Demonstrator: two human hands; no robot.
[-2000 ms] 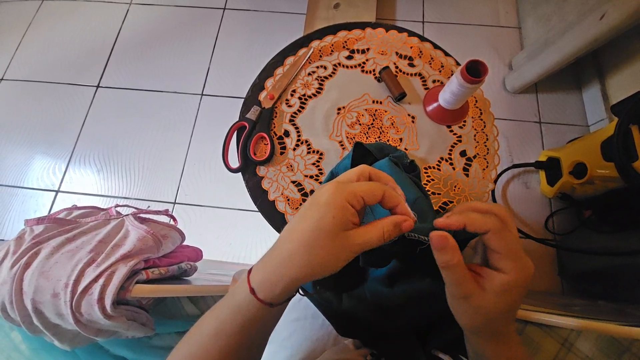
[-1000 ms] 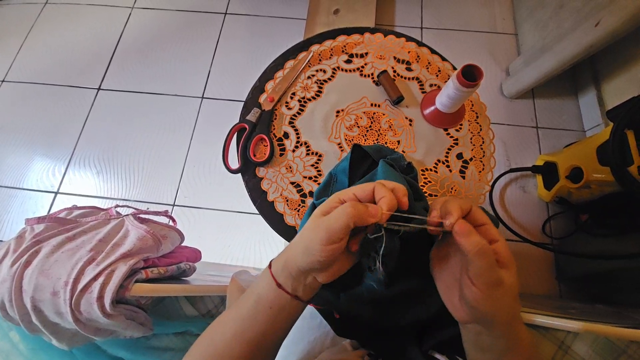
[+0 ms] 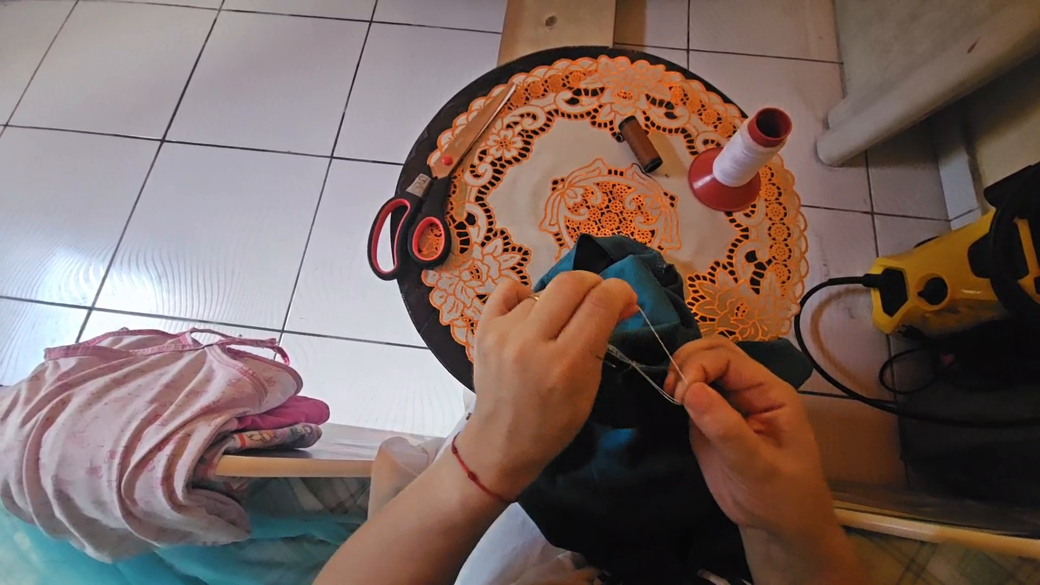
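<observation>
Dark teal fabric lies bunched in the lap, its upper folds reaching over the edge of a round table. My left hand, a red string bracelet on its wrist, is closed over the fabric's upper fold, and a pale thread runs from its fingertips. Thumb and forefinger of my right hand pinch that thread at the right, where it doubles back to the cloth. Whether a needle is held cannot be seen. Scissors with black and red handles, a brown thread spool and a white thread cone rest on the table.
An orange-edged cutwork doily covers the round table. Folded pink clothing lies at the left on a light wooden edge. At the right is a yellow and black device with a black cable. Tiled floor surrounds the table.
My left hand has moved up over the fabric fold, away from the thread strands it was beside a second ago. The thread now spans the gap between both hands in a loop.
</observation>
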